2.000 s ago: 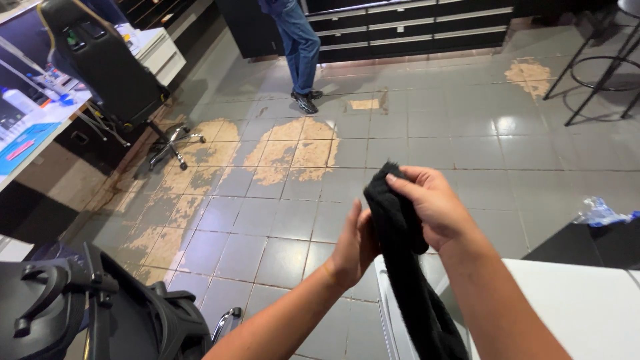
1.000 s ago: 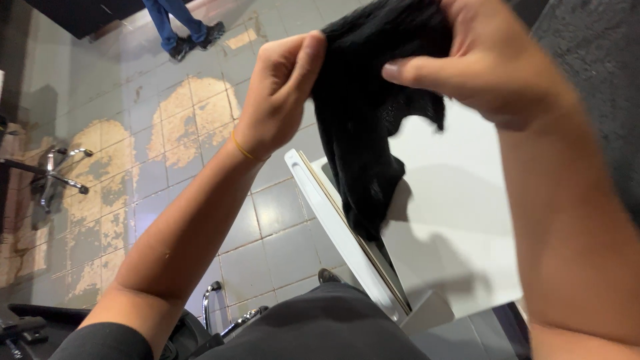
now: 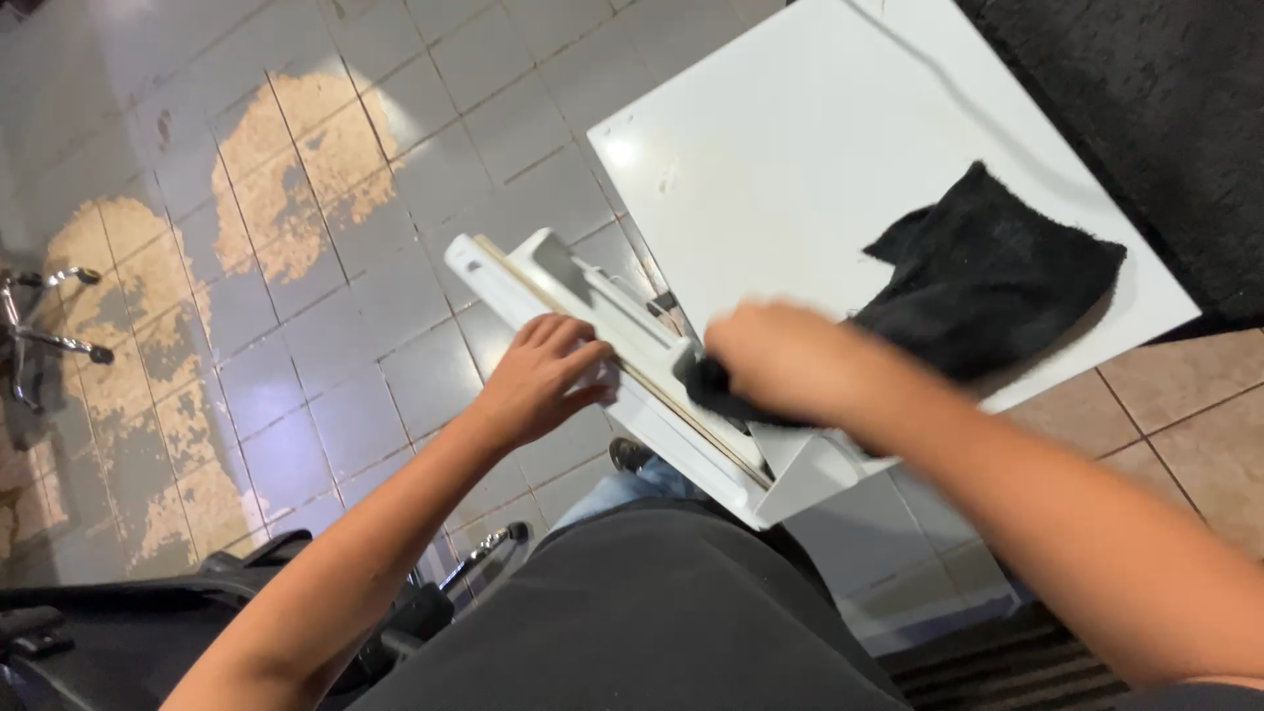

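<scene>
My left hand (image 3: 553,373) rests on the outer edge of the partly open white door (image 3: 632,405) of a small white appliance, perhaps a mini fridge; whether its fingers grip the edge is unclear. A black cloth (image 3: 987,276) lies crumpled over the right part of the white top (image 3: 731,178). My right hand (image 3: 770,360), blurred and closed, has a dark piece of cloth (image 3: 726,395) under it at the gap between door and body. Whether this piece joins the larger cloth is hidden behind my hand and forearm.
A black office chair (image 3: 118,622) stands at lower left, and a chrome chair base (image 3: 39,326) at the left edge. Grey floor tiles (image 3: 425,336) show worn tan patches. A dark textured surface (image 3: 1136,99) borders the appliance at upper right. My shoe (image 3: 627,454) is beside the door.
Black cloth held up between both hands earlier now lies on the appliance top. My left hand has let go of it and come down to the door; my right hand has lowered to the door gap.
</scene>
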